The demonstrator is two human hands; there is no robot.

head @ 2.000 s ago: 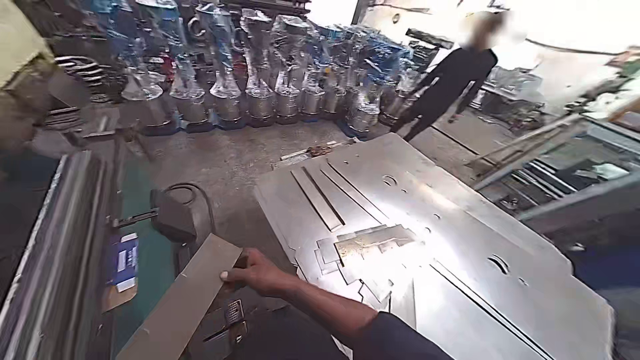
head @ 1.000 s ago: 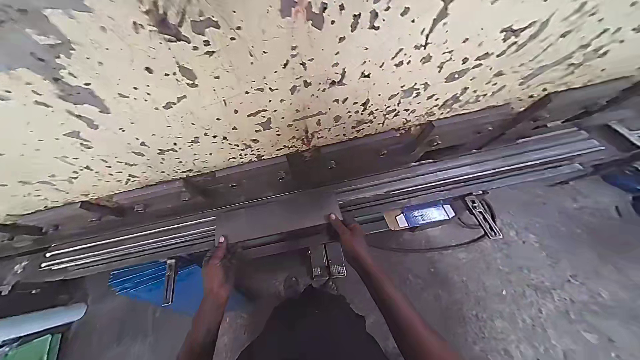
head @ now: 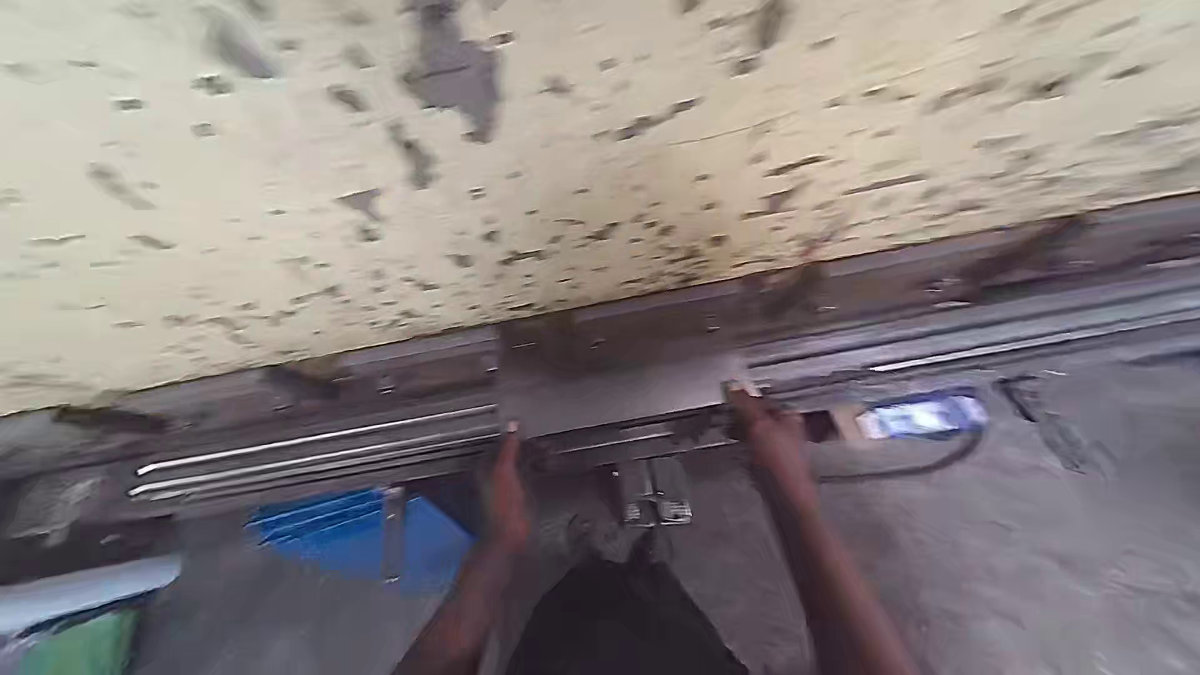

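Observation:
A flat rectangular metal sheet (head: 623, 389) lies across the bed of a long machine (head: 975, 314), below its worn, paint-chipped upper body (head: 600, 169). My left hand (head: 508, 492) grips the sheet's near left corner, thumb on top. At the near right corner, my right hand (head: 769, 436) holds the sheet in the same way. The fingers of both hands are partly hidden beneath it, and the picture is blurred.
Long thin metal strips (head: 319, 450) lie along the bed at left. A blue-and-white box (head: 923, 415) is right of my right hand, near a dark cable. Blue sheets (head: 366, 534) and a foot pedal (head: 654, 492) are below the bed.
The view has swung from a table of sheet metal to the machine. Two seconds ago one hand held the sheet beside that table; now both hands hold it at the bed, its far edge further in.

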